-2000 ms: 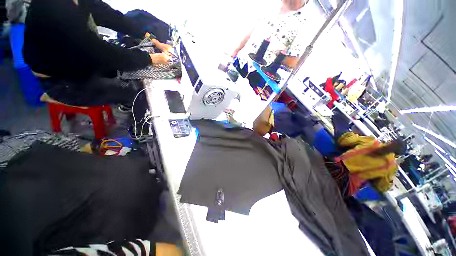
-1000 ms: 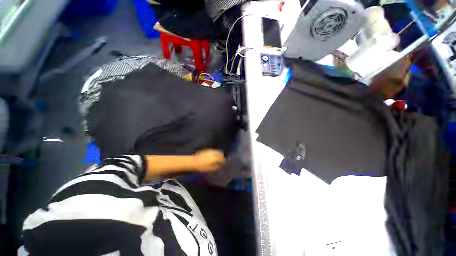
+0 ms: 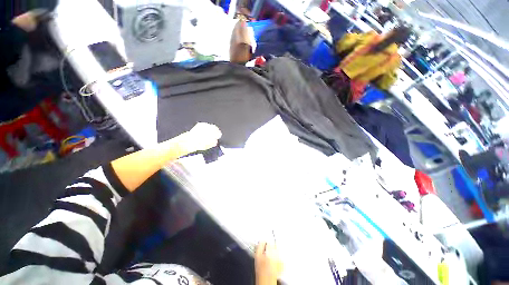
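Note:
A large dark cloth piece (image 3: 215, 97) lies over the white table (image 3: 234, 195). My left hand (image 3: 202, 137), below a striped sleeve, is at the cloth's near edge. A small black piece (image 3: 212, 153) shows just beneath its fingers; whether they grip it is unclear. My right hand (image 3: 269, 260) is low in the picture over the table's near part, cut off by the bottom edge and washed out by glare; its grip cannot be told.
A white machine end with a round vent (image 3: 149, 28) stands at upper left. A flat black rectangle (image 3: 107, 54) and a dark keypad-like device (image 3: 128, 86) lie near it. A sewing machine with a black panel (image 3: 399, 260) is at lower right. A red stool (image 3: 33, 131) stands left.
The view has swung right. My left hand has moved from over the dark cloth beside the table to the small black piece on the table. My right hand has come into view.

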